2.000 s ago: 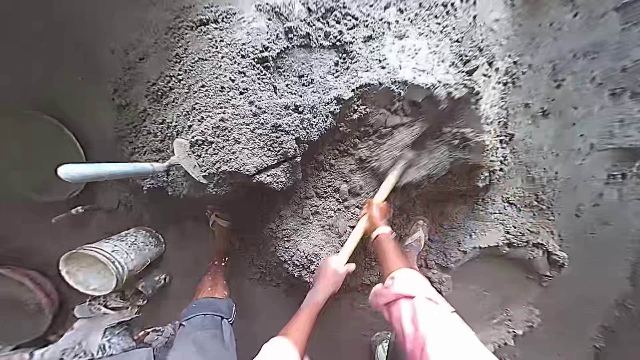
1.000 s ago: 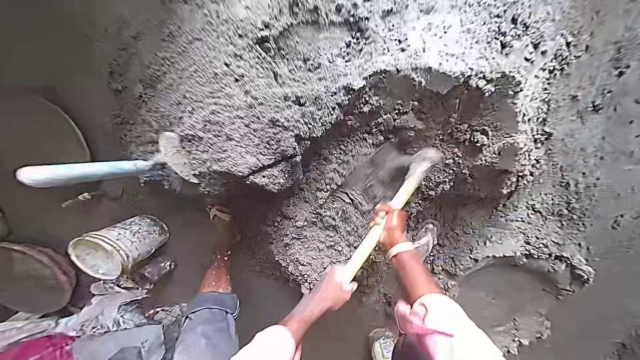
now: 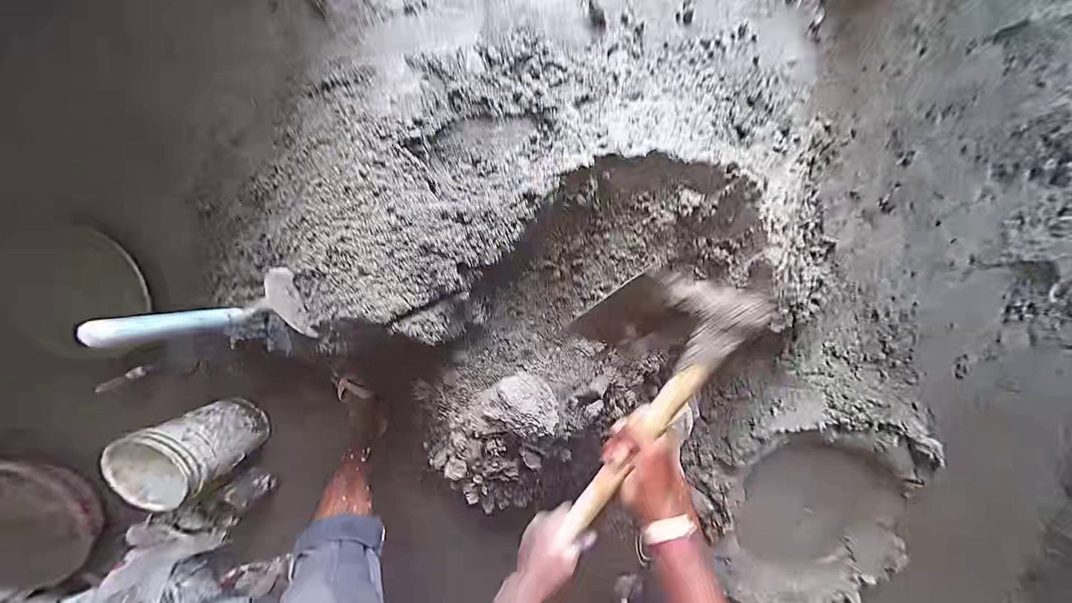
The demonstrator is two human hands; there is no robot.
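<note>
Both my hands grip the pale wooden handle (image 3: pixel 615 469) of a hoe. My left hand (image 3: pixel 548 544) is wrapped round its lower end, near the bottom edge of the view. Farther up the handle, my right hand (image 3: pixel 649 465) is closed on it, with a pale band at the wrist. The hoe's blurred metal blade (image 3: pixel 641 314) lies over the dug hollow of a grey mortar heap (image 3: pixel 377 209), its edge pointing left. Loose lumps of mix (image 3: pixel 502 431) lie to the left of my right hand.
A second tool with a pale blue handle (image 3: pixel 167 325) rests at the heap's left edge. Below it are a tipped plastic bucket (image 3: pixel 188 452), crumpled sacking (image 3: pixel 167 553) and a round pan (image 3: pixel 42 528). My bare leg (image 3: pixel 347 486) is near. A shallow round puddle (image 3: pixel 816 502) lies at right.
The hoe blade is now turned with its flat face showing over the hollow. Both hands remain on the handle, and my left hand is lower in view.
</note>
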